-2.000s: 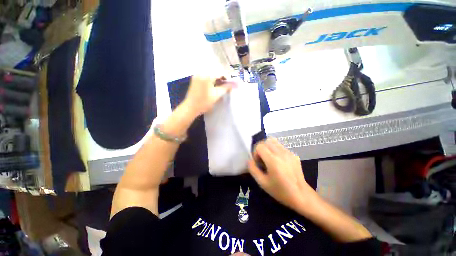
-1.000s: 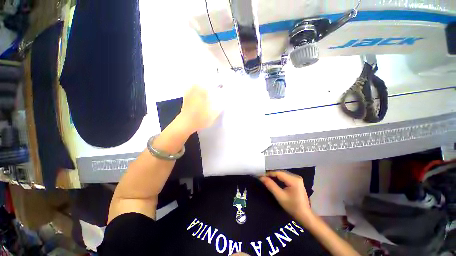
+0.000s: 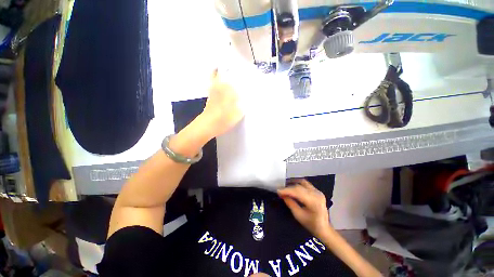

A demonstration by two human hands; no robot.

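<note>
A white cloth piece [image 3: 251, 157] lies flat over a dark panel [image 3: 189, 116], from the needle area to the table's front edge. My left hand [image 3: 225, 103] presses on the white cloth just left of and below the presser foot [image 3: 279, 69]; its fingertips are washed out by glare. My right hand [image 3: 306, 201] pinches the lower right corner of the white cloth at the front edge. The stitching point is hidden by glare.
The white JACK machine head [image 3: 346, 40] stands at the top. Scissors with wrapped handles [image 3: 398, 100] rest right of the needle. A tall dark stack [image 3: 108, 76] lies at the left. A ruler strip [image 3: 374, 146] runs along the front edge.
The white cloth has been unfolded flat. My right hand has moved down from the cloth's right side to its lower corner. The dark strip it held is no longer visible.
</note>
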